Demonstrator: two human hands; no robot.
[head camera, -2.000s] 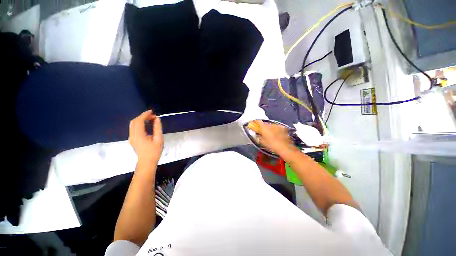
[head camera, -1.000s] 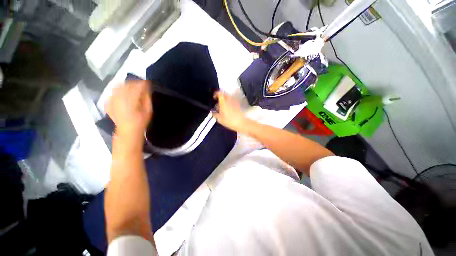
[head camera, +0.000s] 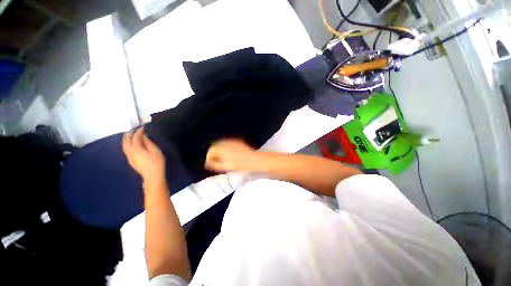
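A black garment (head camera: 235, 100) lies bunched over the right part of the navy pressing board (head camera: 101, 181). My left hand (head camera: 143, 155) is at the garment's left edge on the board, fingers extended; whether it grips cloth cannot be told. My right hand (head camera: 228, 156) is curled at the garment's near edge; it is blurred and its fingertips are hidden. The steam iron (head camera: 361, 70), with an orange-brown handle, rests on the dark grey-blue rest pad (head camera: 330, 100) at the right end of the table.
The white table cover (head camera: 218, 33) shows behind the board. A green container (head camera: 386, 134) and a red crate (head camera: 340, 146) are below the iron. A large black heap (head camera: 50, 240) with small white labels lies at the left. Yellow and black lines run above the iron.
The iron went from my right hand to the rest pad. The garment was lifted with its white-edged opening spread between my hands, and now lies on the board, white edge out of sight.
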